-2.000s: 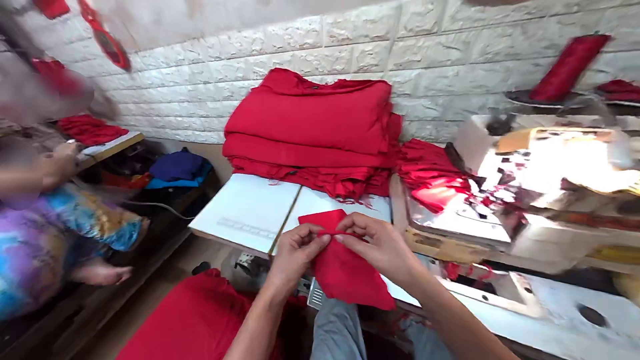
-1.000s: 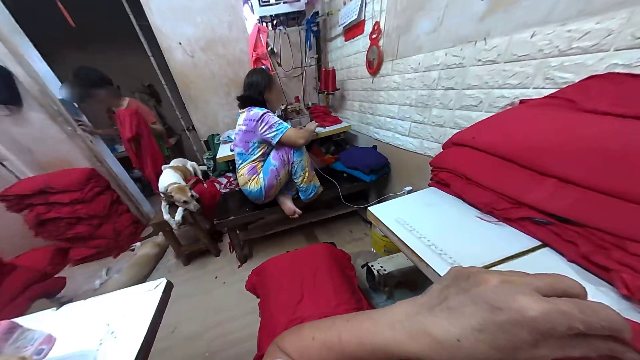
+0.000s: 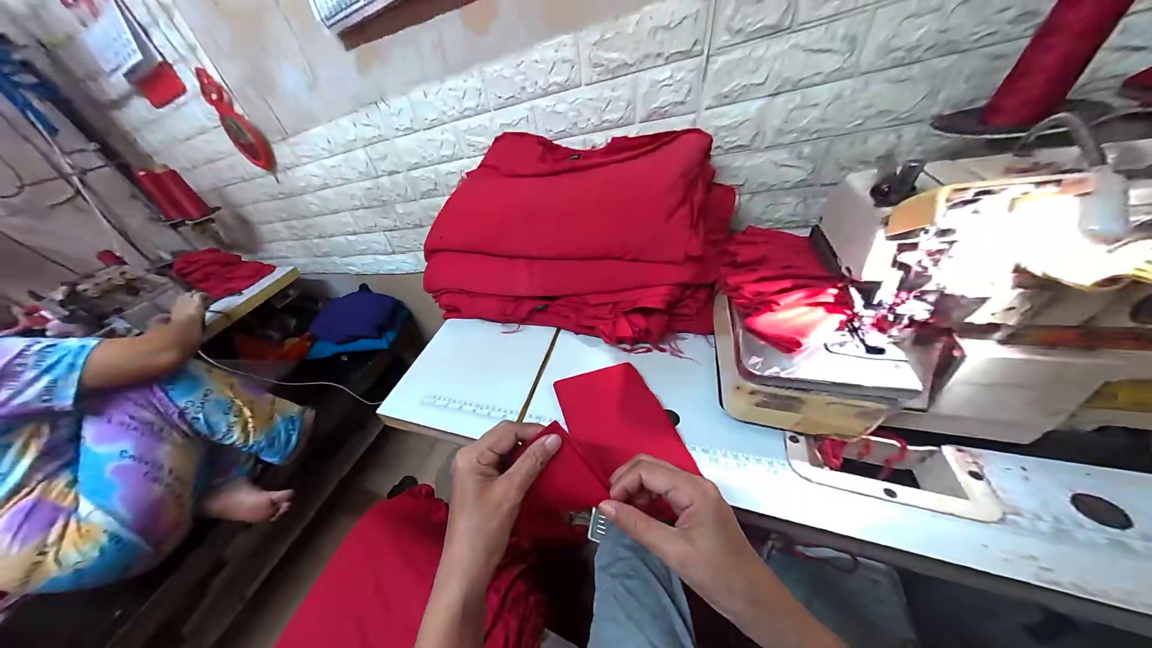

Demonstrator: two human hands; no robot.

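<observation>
Between my two hands, over my lap at the table's front edge, is a small piece of red fabric (image 3: pixel 565 472). My left hand (image 3: pixel 504 481) pinches its upper left corner between thumb and fingers. At its right side my right hand (image 3: pixel 666 508) pinches the edge. Just behind lies another flat red fabric piece (image 3: pixel 621 409) on the white sewing table (image 3: pixel 490 360); whether the two are joined I cannot tell. A tall stack of folded red fabric (image 3: pixel 576 216) rests at the table's back. More red cloth (image 3: pixel 360 576) is draped low at my left.
At the right stands a lit sewing machine (image 3: pixel 981 261) with small red pieces (image 3: pixel 783 288) heaped beside its needle area. A red thread cone (image 3: pixel 1053 63) is behind it. To the left a person in tie-dye clothes (image 3: pixel 135 468) sits near another work table (image 3: pixel 252 297).
The view has swung left and back. One second ago a single hand lay over the table's right part; now both hands show, pinching red fabric.
</observation>
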